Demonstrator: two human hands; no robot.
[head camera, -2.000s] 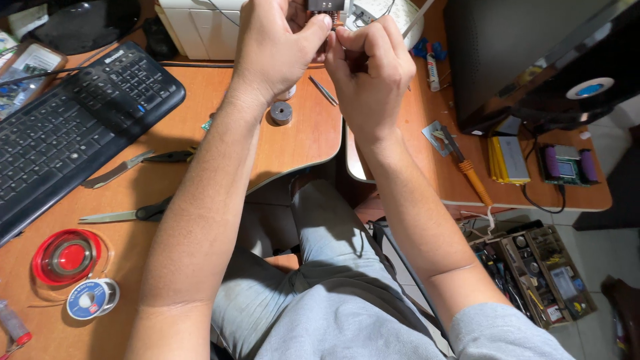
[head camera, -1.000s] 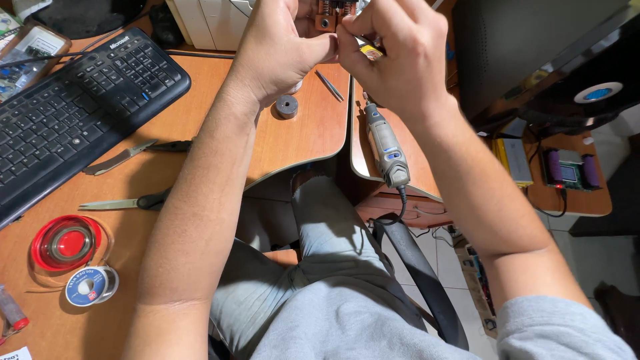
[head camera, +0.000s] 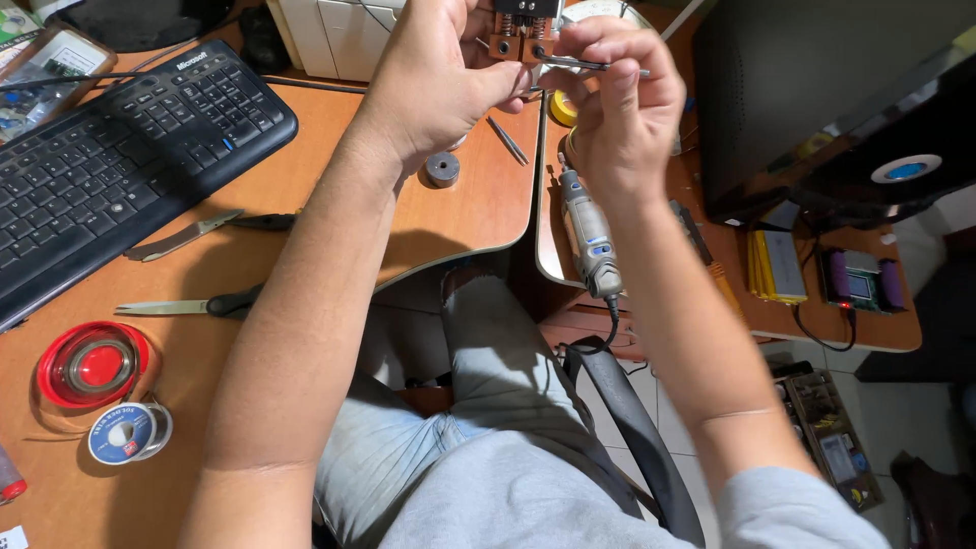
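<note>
At the top centre my left hand grips a small device with a black upper part, coil springs and a copper-coloured metal block; its top is cut off by the frame. My right hand pinches a thin metal hex key, whose bent end meets the block near a round hole. Below the hands, a grey metal cylinder with a centre hole and tweezers lie on the desk. A rotary tool lies beside my right forearm.
A keyboard, a folding knife, scissors, a red spool and a solder wire reel are at left. At right stand a black computer case, a yellow-edged stack and a circuit board.
Two seconds ago the rotary tool was not visible; it shows now. The device has come lower in view, turned with its copper block facing the camera. The hex key now shows plainly in my right hand.
</note>
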